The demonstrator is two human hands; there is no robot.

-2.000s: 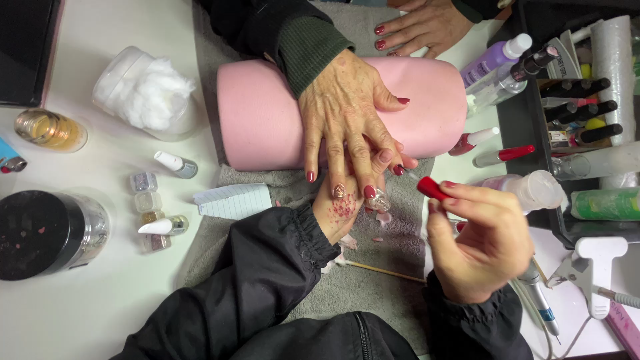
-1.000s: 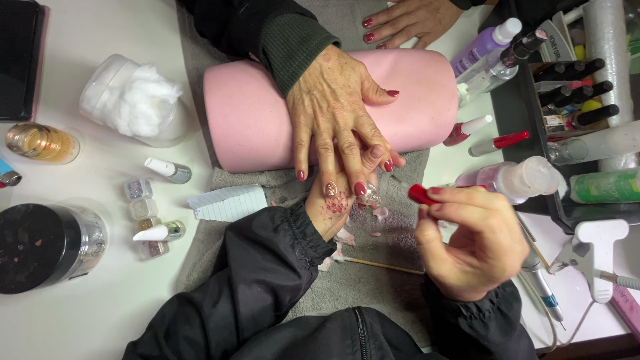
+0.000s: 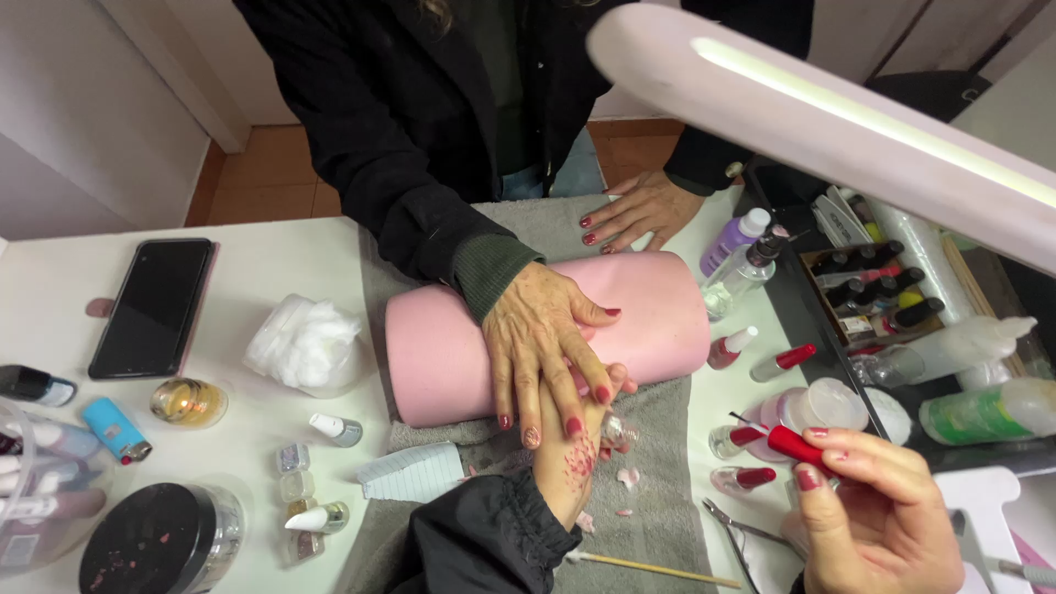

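Observation:
A person across the table lays a hand [image 3: 540,330] with red nails palm down over a pink cylindrical hand rest [image 3: 660,309]. My left hand [image 3: 572,462], red-marked on its back, lies partly under that hand, with a small clear glass bottle [image 3: 619,429] held at its fingers; much of its grip is hidden. Between the thumb and fingers of my right hand [image 3: 879,503] is the red cap [image 3: 794,444] of a nail polish brush, its dark bristles [image 3: 747,422] pointing left. The person's other hand [image 3: 643,206] rests on the grey towel [image 3: 660,462].
Nail polish bottles [image 3: 730,346], cuticle nippers [image 3: 747,528] and a black organizer [image 3: 780,206] stand or lie right. A cotton-tipped stick [image 3: 652,569] crosses the towel. Left are a cotton tub [image 3: 305,346], a phone [image 3: 153,305] and a black-lidded jar [image 3: 161,540]. A lamp [image 3: 792,99] hangs above.
The view has tilted up, bringing the person's torso and the lamp into frame. The brush below the red cap now shows. The person's hand still lies over my left hand.

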